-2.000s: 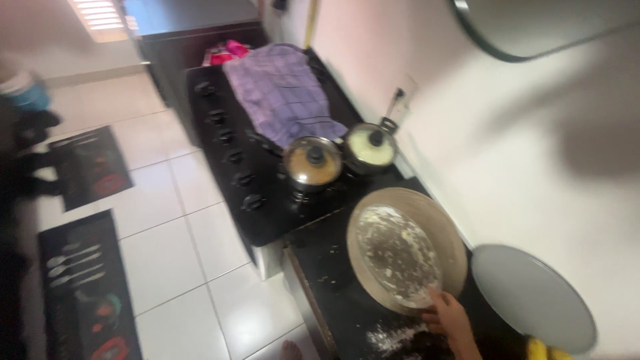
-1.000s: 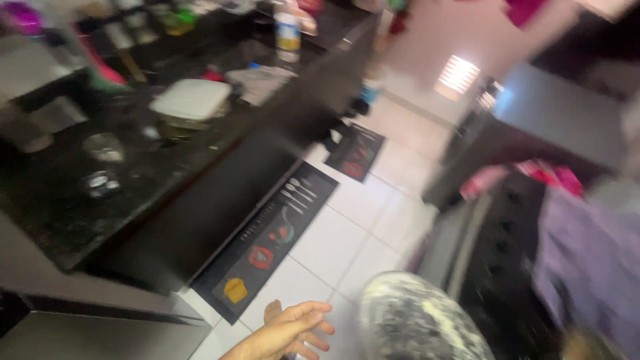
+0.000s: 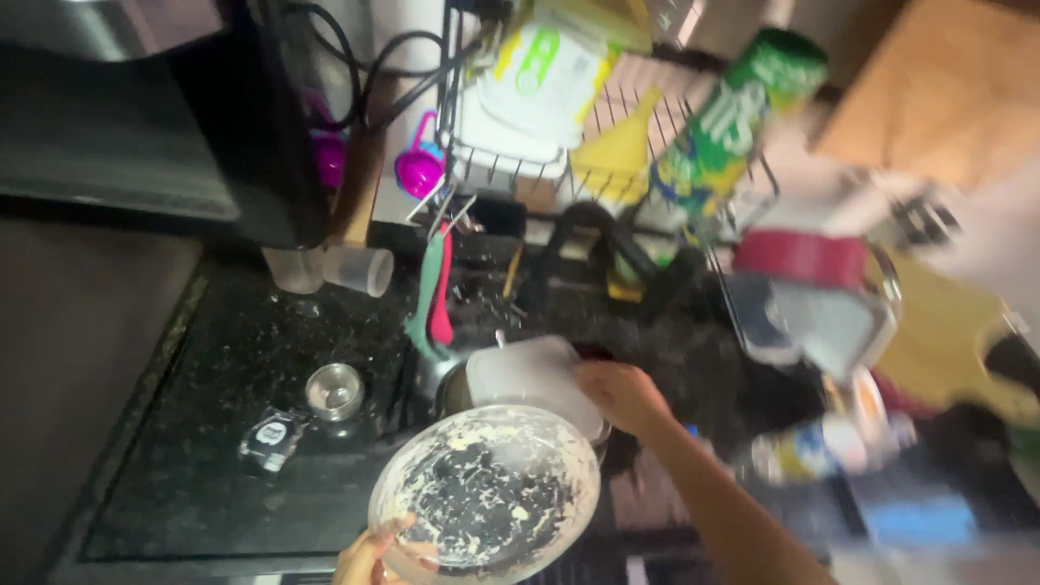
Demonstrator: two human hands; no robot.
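Observation:
My left hand [image 3: 380, 552] grips the near left rim of a clear bowl [image 3: 496, 496] smeared inside with pale dough or batter residue. Beyond the bowl, my right hand [image 3: 621, 394] is at the right edge of a whitish translucent plastic lid or container [image 3: 528, 378]; its fingers are blurred, so whether they grip it cannot be told. A green spatula [image 3: 426, 292] and a pink one [image 3: 441, 301] lie just behind. To the left on the dark stone counter are a small glass bowl [image 3: 335, 392] and a small black packet [image 3: 275, 439].
A wire rack [image 3: 496, 162] at the back holds a white tub [image 3: 544, 77], a yellow funnel [image 3: 619, 150] and a green bottle [image 3: 727, 122]. Plastic cups [image 3: 357, 270] lie near a black appliance [image 3: 284, 122]. At right are a red-and-white container [image 3: 821, 301] and a blurred bottle [image 3: 808, 447].
The view has swung from the stove, across the floor, to the counter. The smeared bowl, earlier by the stove, is now over this counter in my left hand.

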